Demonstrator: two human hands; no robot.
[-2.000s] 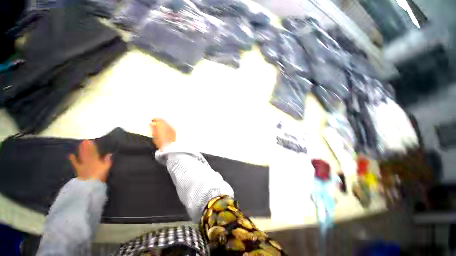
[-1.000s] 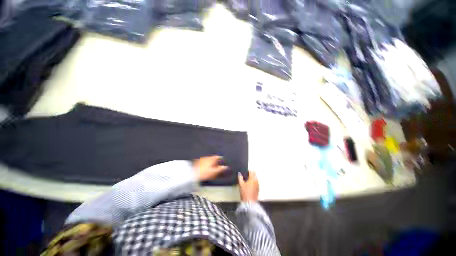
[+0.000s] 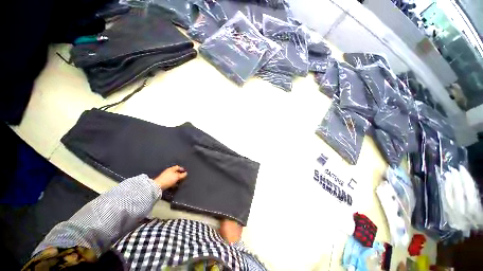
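Note:
Dark grey trousers (image 3: 143,140) lie on the cream table in front of me, with the right part doubled back over itself. My left hand (image 3: 172,177) is on the middle of the trousers near their front edge, fingers curled; whether it pinches cloth is unclear. My right hand (image 3: 231,231) holds the near right corner of the trousers, its fingers hidden by the cloth.
Dark folded trousers (image 3: 132,47) lie back left with teal-handled snips (image 3: 90,39) on top. Bagged garments (image 3: 238,50) line the back. Right are printed poly bags (image 3: 333,185), a red-black checked cloth (image 3: 365,228), light blue cloth (image 3: 354,253), a phone (image 3: 387,256) and a red object (image 3: 417,244).
The trousers' right end has been brought back leftwards over itself. My left hand has moved left along the trousers; my right hand has moved slightly left and down. The view has tilted.

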